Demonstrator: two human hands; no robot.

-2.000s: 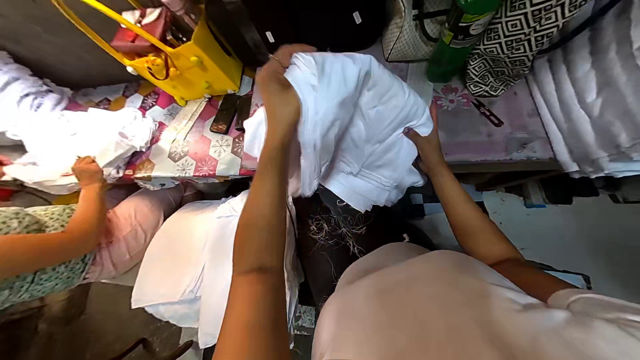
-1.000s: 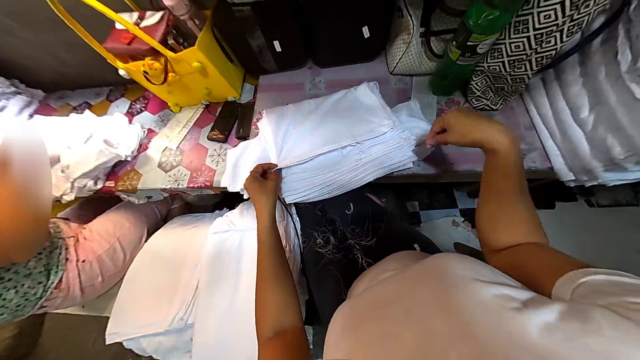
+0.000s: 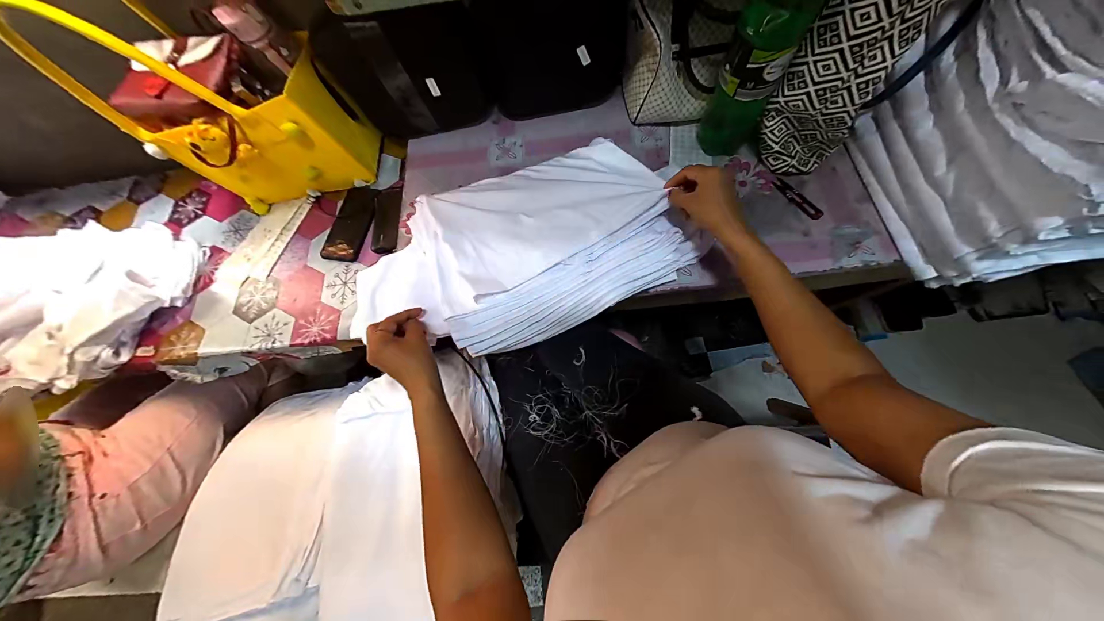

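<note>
A stack of folded white fabric garments [image 3: 569,276] lies at a slant on the cloth-covered table in front of me, its layered edges facing me. The top white piece [image 3: 535,216] spreads over the stack and reaches down to the left. My left hand [image 3: 402,345] pinches its lower left edge between thumb and fingers. At the stack's upper right corner, my right hand [image 3: 705,200] pinches the fabric edge. White cloth [image 3: 379,483] hangs below the table beside my left forearm. Loose thread ends [image 3: 569,414] lie on the dark cloth over my lap.
Left of the stack are two dark phone-like objects [image 3: 349,226], a yellow bag [image 3: 293,129] and rumpled white cloth [image 3: 86,293]. A green bottle [image 3: 750,78], patterned bag [image 3: 837,78], thread snips [image 3: 798,198] and piled fabric [image 3: 992,138] stand or lie right. A person's pink-trousered leg [image 3: 147,483] is at left.
Two seconds ago both hands held a white piece raised and bunched over the table; now it lies spread on the stack. Since one second ago, my right hand has come to the stack's upper right corner.
</note>
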